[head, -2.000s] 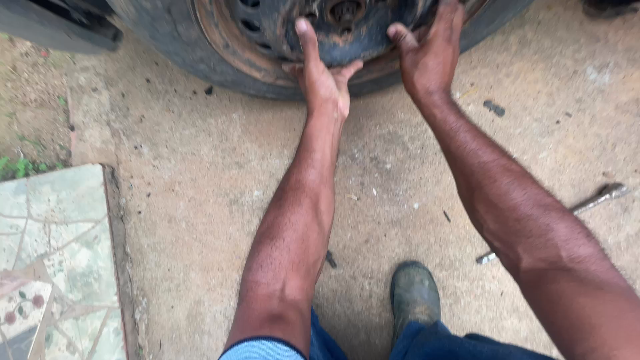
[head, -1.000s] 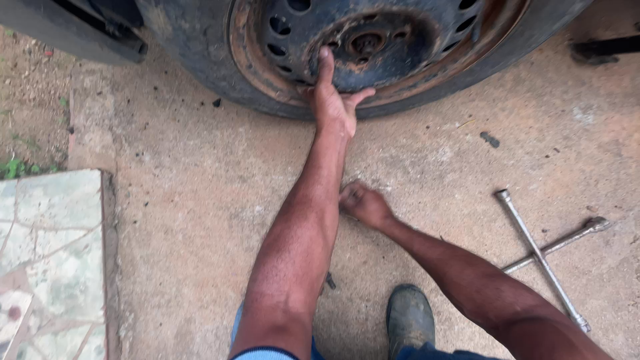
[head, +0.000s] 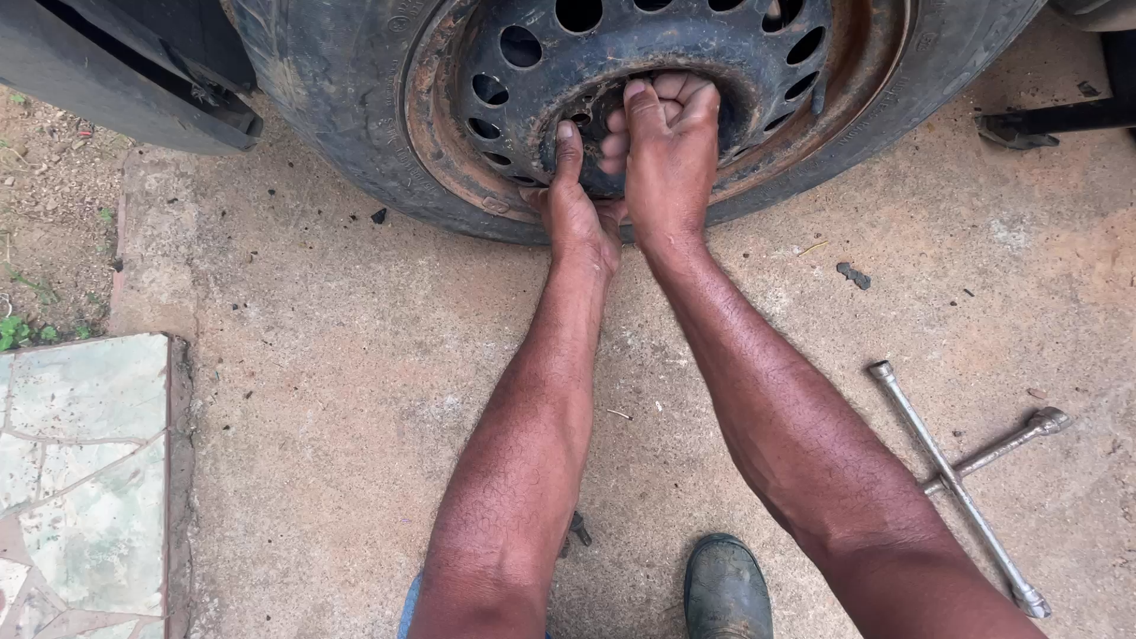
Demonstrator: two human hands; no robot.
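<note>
A black steel wheel rim with rusty edges sits in a worn rubber tire at the top of the head view. Against the lower part of the rim rests my left hand, its thumb up on the steel and its other fingers low at the tire, partly hidden. My right hand is at the hub, fingers curled in, right beside the left thumb. Whether a small part is between those fingers cannot be seen. Right of my right forearm, a metal four-way lug wrench lies on the concrete.
Dark vehicle bodywork hangs at the upper left. A black metal stand or jack part is at the upper right. A tiled step edge is at the lower left. My boot stands below, with a small dark object nearby.
My right hand was off the wheel, low near my left forearm, one second ago; it has moved up to the hub. The left hand stays at the rim's lower part.
</note>
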